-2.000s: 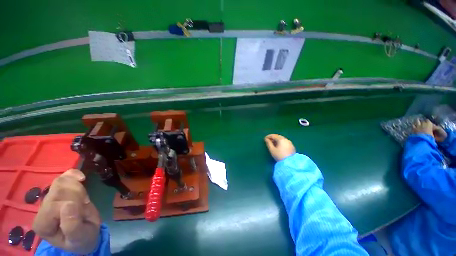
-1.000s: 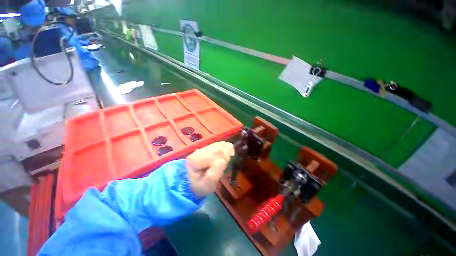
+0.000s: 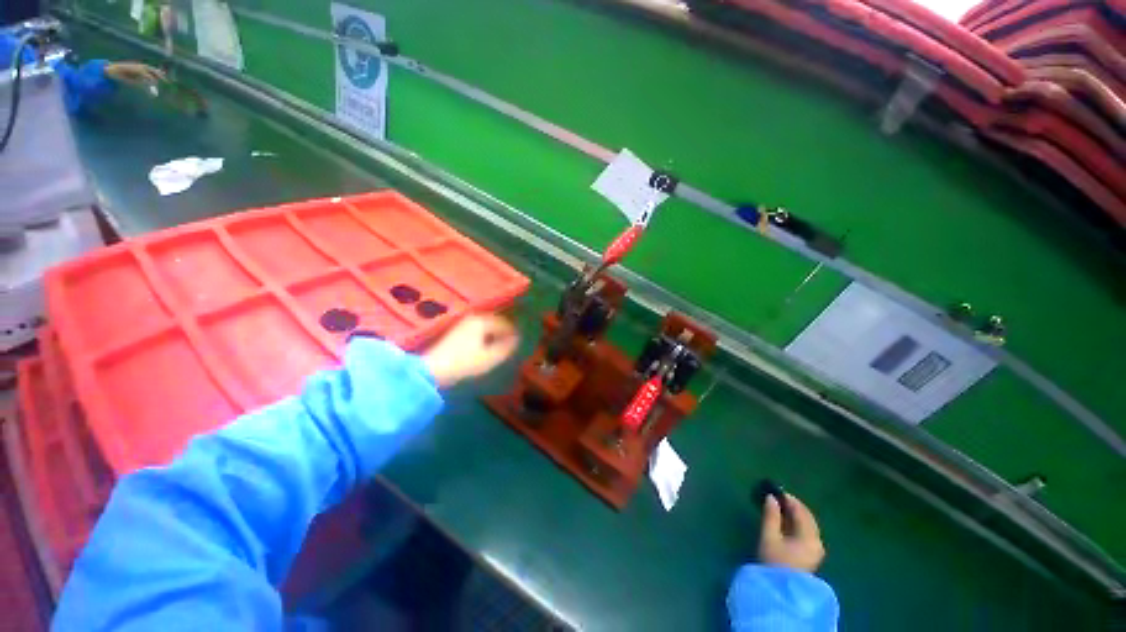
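The reddish-brown press fixture [image 3: 574,451] stands on the green bench in the middle. The handle of its left toggle clamp [image 3: 624,243] stands up; the handle of its right clamp [image 3: 641,403] lies down. My left hand [image 3: 472,348] is at the fixture's left side, by the tray's edge, with fingers curled; whether it holds anything cannot be told. My right hand [image 3: 792,533] is right of the fixture and holds a dark round part [image 3: 771,491] at its fingertips. Several dark discs [image 3: 340,320] lie in the red compartment tray [image 3: 117,303].
A small white paper [image 3: 667,474] lies at the fixture's right edge. Crumpled white tissue [image 3: 185,174] lies at the far left of the bench [image 3: 543,562]. The green partition [image 3: 519,161] runs behind, with an instruction sheet [image 3: 892,358]. More trays are stacked under the top one.
The view swung left, then partly back. The left clamp's handle now stands up. My left hand has moved from over the left clamp to beside it. My right hand is now in view with a dark part.
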